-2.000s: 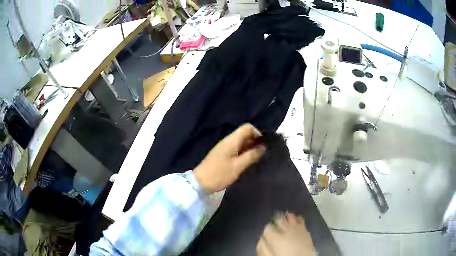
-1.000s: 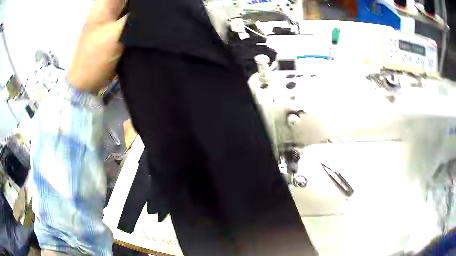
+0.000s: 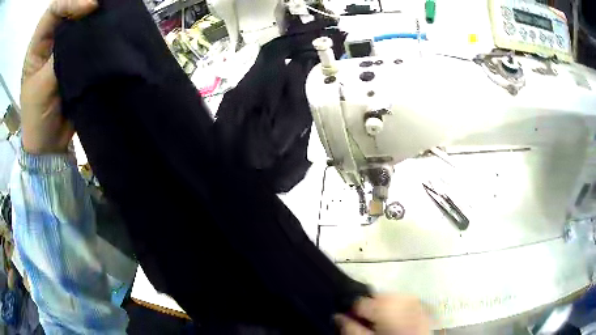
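Note:
My left hand (image 3: 47, 78) is raised at the upper left and holds the top end of a long black fabric panel (image 3: 189, 196). My right hand (image 3: 385, 315), blurred and cut by the bottom edge, grips the panel's lower corner. The panel is stretched diagonally between them, above the table. A black garment (image 3: 268, 118) lies behind it, left of the sewing machine head (image 3: 431, 111). The presser foot and needle (image 3: 371, 204) have no fabric under them.
Thread snips (image 3: 447, 207) lie right of the needle. A control panel with a display (image 3: 532, 27) stands behind the head. A green spool (image 3: 430, 10), a blue tube (image 3: 400, 37) and a pink item (image 3: 210, 87) are farther back.
The panel was low on the table beside the needle, then was lifted by my left hand. It is now spread diagonally, my right hand showing at its lower corner. The view has shifted rightward.

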